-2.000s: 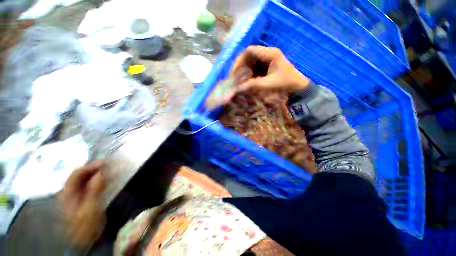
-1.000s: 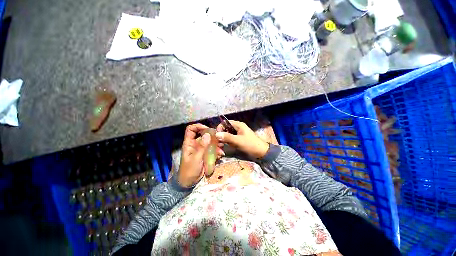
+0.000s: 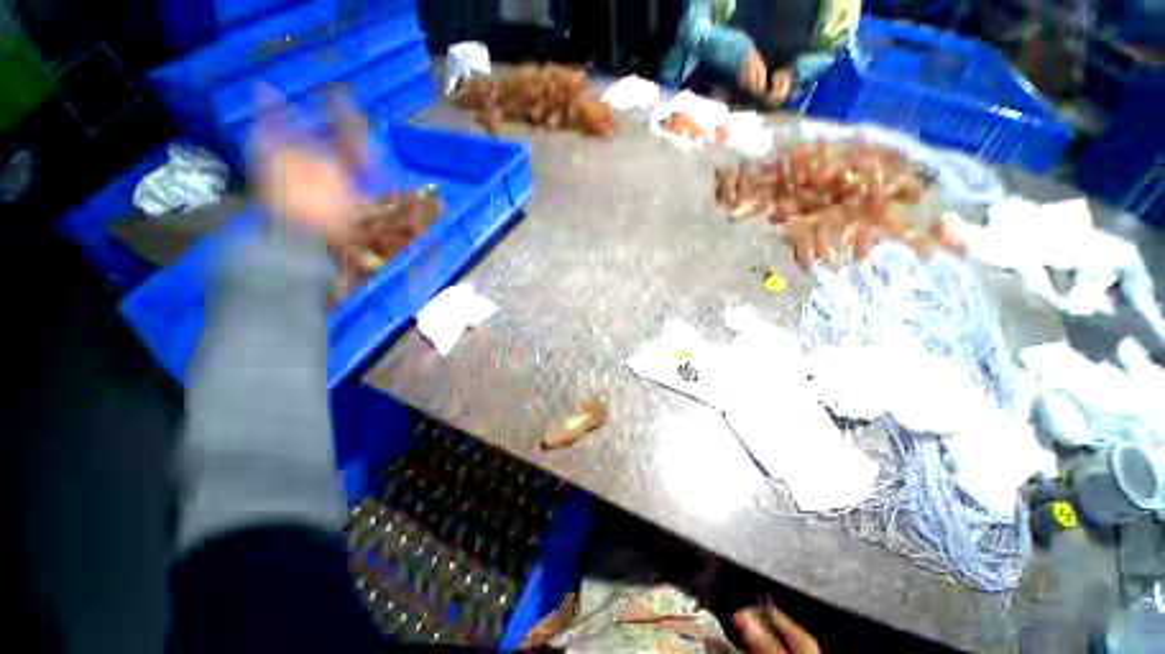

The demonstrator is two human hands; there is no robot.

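My left hand (image 3: 307, 179), strongly blurred, is stretched out over a shallow blue crate (image 3: 479, 198) at the left. Brown pieces (image 3: 394, 230) lie in that crate, beside and below the hand. The blur hides whether the hand holds anything. My right hand (image 3: 773, 629) is cut off by the bottom edge; only a few fingers show, below the bench edge, and what they hold cannot be told. One orange-brown piece (image 3: 574, 424) lies alone on the grey bench (image 3: 588, 281) near its front edge.
A crate with rows of dark pieces (image 3: 441, 537) is below the bench. A crumpled white wipe (image 3: 454, 317) lies by the shallow crate. Heaps of brown pieces (image 3: 830, 192), white sheets (image 3: 805, 447) and tangled cord (image 3: 945, 511) are on the bench. Another person's hands (image 3: 767, 79) are across it.
The view has swung left and up. My left hand has left the piece held at my lap and moved out over the shallow crate. My right hand is now mostly out of the picture.
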